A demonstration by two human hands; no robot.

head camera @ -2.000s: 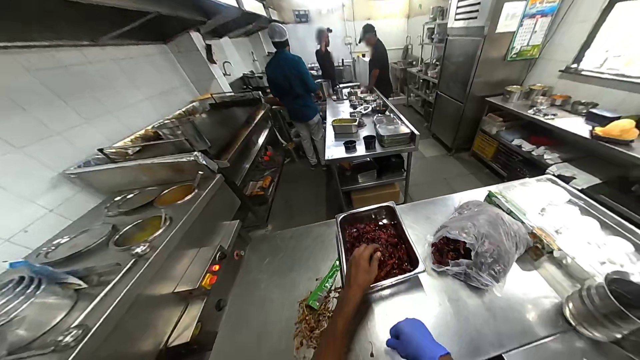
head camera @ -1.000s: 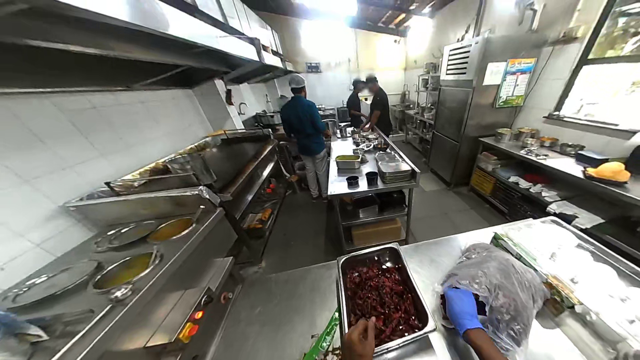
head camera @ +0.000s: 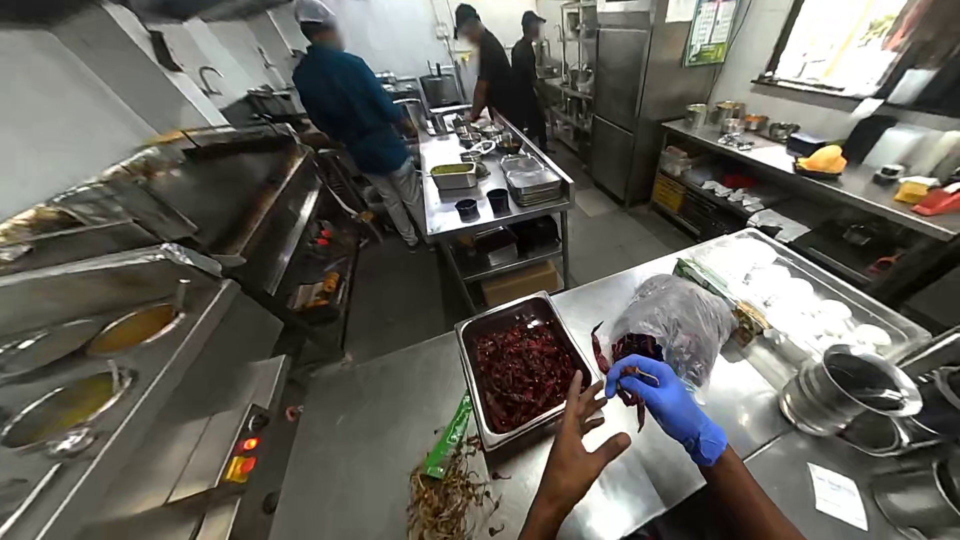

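Note:
My right hand [head camera: 660,401], in a blue glove, holds a few dried red chillies [head camera: 632,379] just in front of a clear plastic bag [head camera: 675,322] with more chillies inside. Bare and with fingers spread, my left hand [head camera: 577,450] is at the near right corner of a steel tray [head camera: 469,375] and holds nothing. Dried red chillies [head camera: 521,371] fill much of that tray. Left of my left hand, a pile of chilli stems [head camera: 446,499] lies on the steel table [head camera: 352,427], partly under a green packet [head camera: 450,439].
At right are a clear tray of white items [head camera: 900,334], a steel pot [head camera: 817,397] and a paper slip [head camera: 838,495] bearing writing. Pans of food [head camera: 139,330] stand at left. Beyond, several people, one in a blue shirt [head camera: 349,105], stand around another steel table [head camera: 450,214].
My gloved hand was at the bag's opening a second ago and now holds chillies in front of it. My left hand has moved from the tray's near edge to its right corner, fingers spread.

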